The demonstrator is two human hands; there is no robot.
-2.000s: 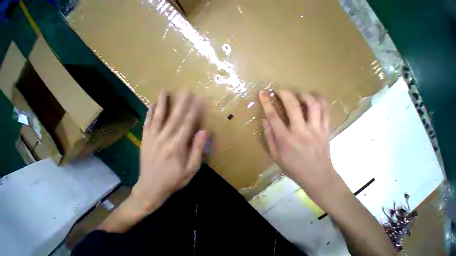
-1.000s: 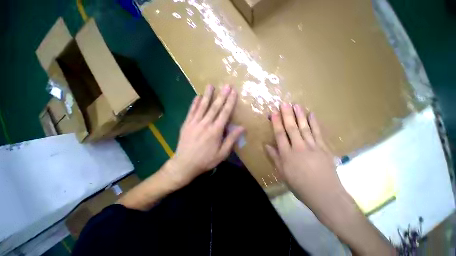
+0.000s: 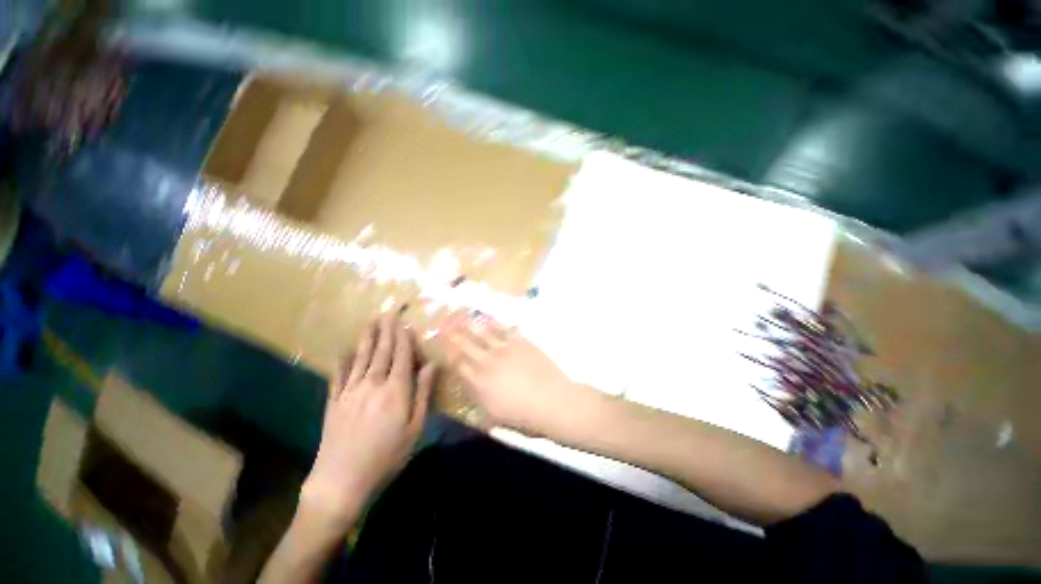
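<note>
My left hand (image 3: pixel 378 394) lies palm down near the front edge of the brown cardboard cover (image 3: pixel 445 205). My right hand (image 3: pixel 502 371) is beside it, its fingers pointing left; it is blurred. What lies under either palm is hidden. A few small dark pads (image 3: pixel 459 281) lie on the cardboard just beyond my fingers. The white board (image 3: pixel 674 274) is right of my hands, with a small dark bit at its left edge. A tangled heap of red and black wired components (image 3: pixel 816 365) lies at its right side.
A small open carton (image 3: pixel 317 154) stands on the bench at the far left. A green conveyor belt (image 3: pixel 639 86) runs beyond the bench. A larger open carton (image 3: pixel 211 468) stands on the floor at the lower left. Blue material (image 3: pixel 109 294) shows left of the bench.
The view has swung to the right, bringing the whole white board and wire heap into sight. My right hand has turned and come closer to my left hand. Dark pads now show beyond the fingers.
</note>
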